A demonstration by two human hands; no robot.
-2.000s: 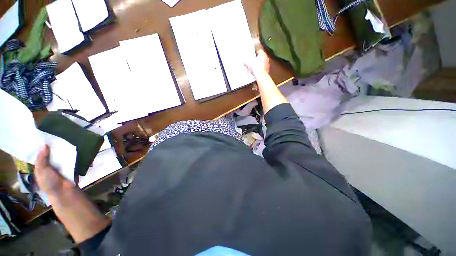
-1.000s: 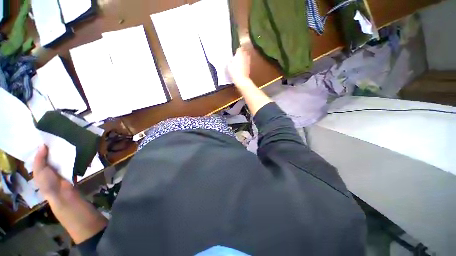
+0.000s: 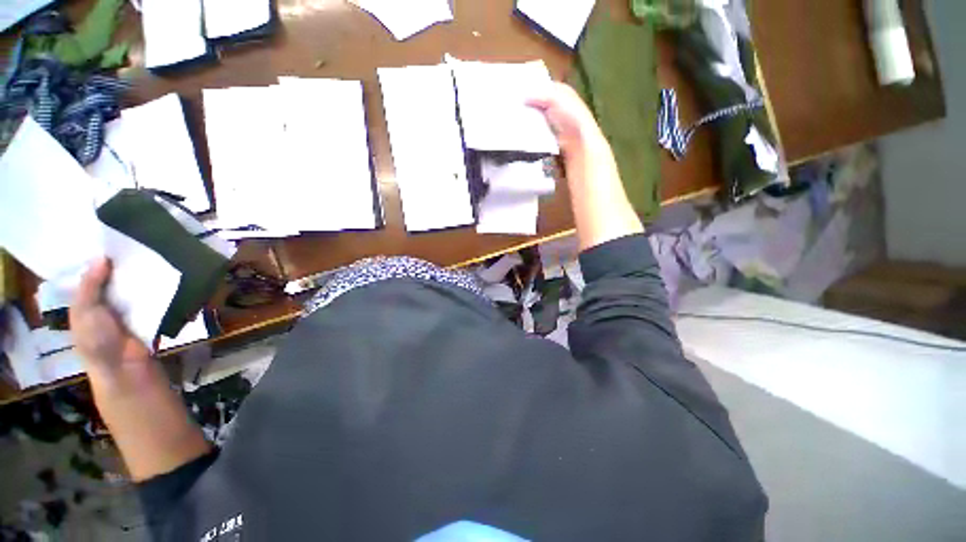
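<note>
My left hand (image 3: 103, 326) holds a cut bundle with white paper (image 3: 141, 277) on top and a dark green cloth piece (image 3: 170, 249) sticking out beside it, at the table's left front. My right hand (image 3: 564, 111) grips the right side of a white-topped piece (image 3: 506, 104), thumb on top. That piece is raised or folded back over its stack, and another white layer (image 3: 512, 197) shows below it. A separate white-topped stack (image 3: 427, 148) lies just left of it. The fingers under the right piece are hidden.
White-topped stacks (image 3: 293, 156) lie left of centre. Checked ties and green scraps (image 3: 90, 101) heap at the far left. Shears (image 3: 250, 286) lie near the front edge. Olive cloth (image 3: 625, 111) lies right. Offcuts (image 3: 720, 238) fill the space beyond the table edge.
The view has shifted. My right hand has lifted or folded up the near end of the right-hand white-topped piece, exposing a layer below. My left hand keeps its hold on the bundle.
</note>
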